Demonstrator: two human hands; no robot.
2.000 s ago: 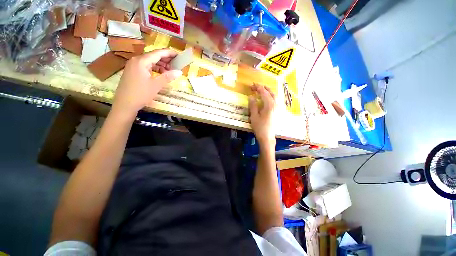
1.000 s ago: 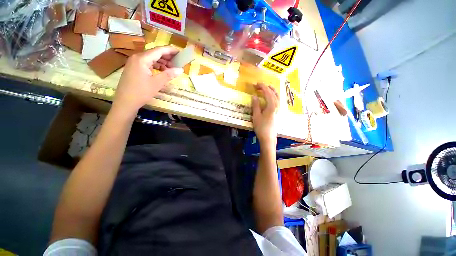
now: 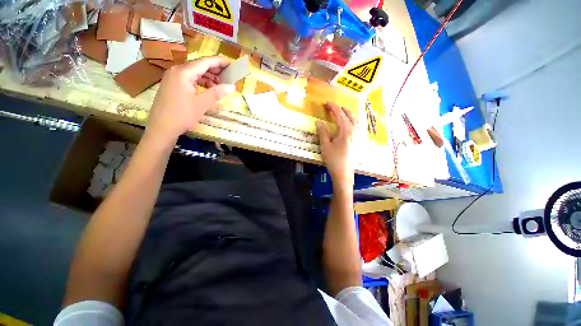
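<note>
My left hand is shut on a pale grey-white leather piece, pinched between thumb and fingers at the left of the yellow press bed. My right hand rests at the bed's front right edge, fingers bent; whether it holds anything is hidden. Another pale piece lies on the table between the hands. The yellow press bed lies under the blue press bracket. Brown and white leather blanks lie in a loose pile left of my left hand.
A clear plastic bag lies at far left. Warning signs hang by the press. Pale strips run along the table edge. A carton of pale pieces is below left. A red-handled tool and tape rolls are right.
The view has shifted slightly. The press bracket and clear guard appear lower than two seconds ago, and a red light shows beneath. My left hand still holds the pale piece; both hands have hardly moved.
</note>
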